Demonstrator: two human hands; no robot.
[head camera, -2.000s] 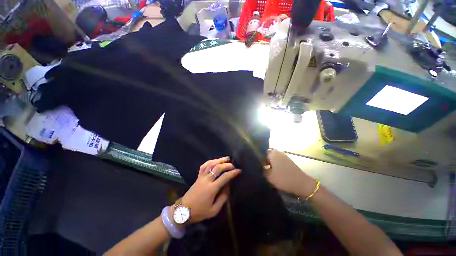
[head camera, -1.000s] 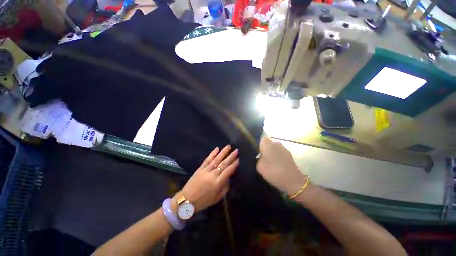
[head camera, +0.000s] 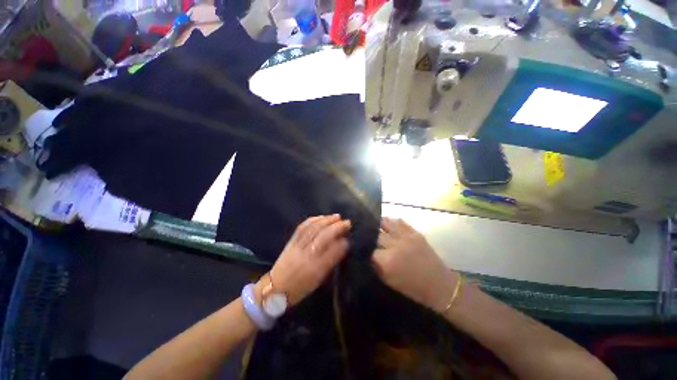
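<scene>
A black cloth piece (head camera: 297, 163) lies on the white table top and runs down over my lap, its right edge beside the lamp glare under the machine head (head camera: 475, 82). My left hand (head camera: 313, 251) rests on the cloth with fingers curled, gripping a fold of it. My right hand (head camera: 404, 260) pinches the cloth's right edge, close to my left hand. The needle and presser foot are lost in the glare. More black cloth (head camera: 148, 126) lies heaped at the left.
A dark smartphone (head camera: 481, 162) and a blue pen-like stick (head camera: 488, 197) lie on the machine bed. Printed white packaging (head camera: 96, 204) sticks out under the heap. A dark blue crate (head camera: 37, 297) stands lower left. A red basket (head camera: 347, 21) and a bottle (head camera: 306, 21) are at the back.
My left hand has curled its fingers into the cloth after lying flat. My right hand has moved slightly down along the edge. The view has shifted, so the machine appears further left.
</scene>
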